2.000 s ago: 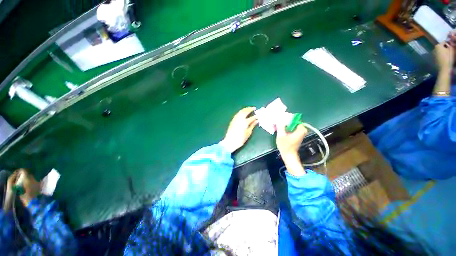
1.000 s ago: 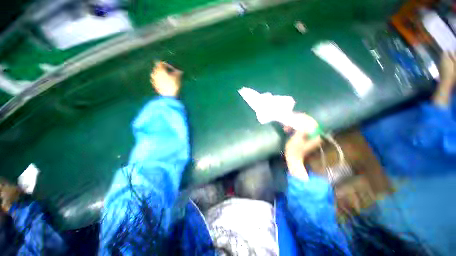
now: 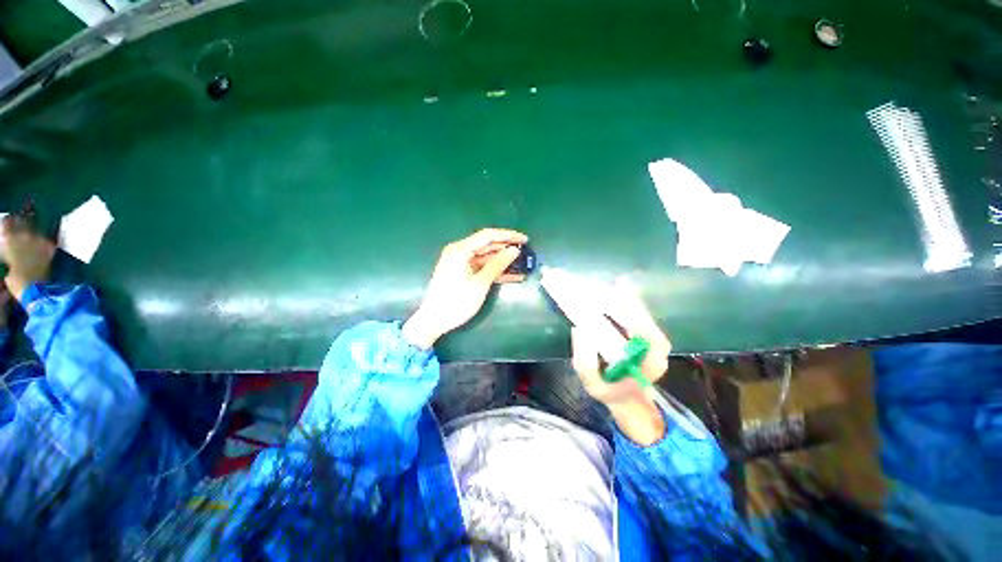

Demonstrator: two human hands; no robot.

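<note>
My left hand [image 3: 467,274] holds a small round dark part [image 3: 526,260] between thumb and fingers, just above or on the green belt [image 3: 330,198]. My right hand [image 3: 623,357] holds a white glue syringe [image 3: 582,304] like a pen, with its bright green cap [image 3: 628,360] at the rear. The syringe's narrow tip points up and left, close beside the dark part; whether they touch cannot be told. A white wiping paper [image 3: 720,225] lies on the belt, right of the syringe.
Dark round parts [image 3: 219,86] and a pale-faced round part [image 3: 828,33] lie along the far belt. Ribbed white strips [image 3: 923,187] lie at right. A neighbour's hand [image 3: 26,250] is at the left edge near another paper [image 3: 86,228]. A cardboard box [image 3: 808,428] stands below the belt edge.
My left hand has come back from the far side of the belt with the dark part. My right hand has moved left with the syringe, away from the paper. The view has turned.
</note>
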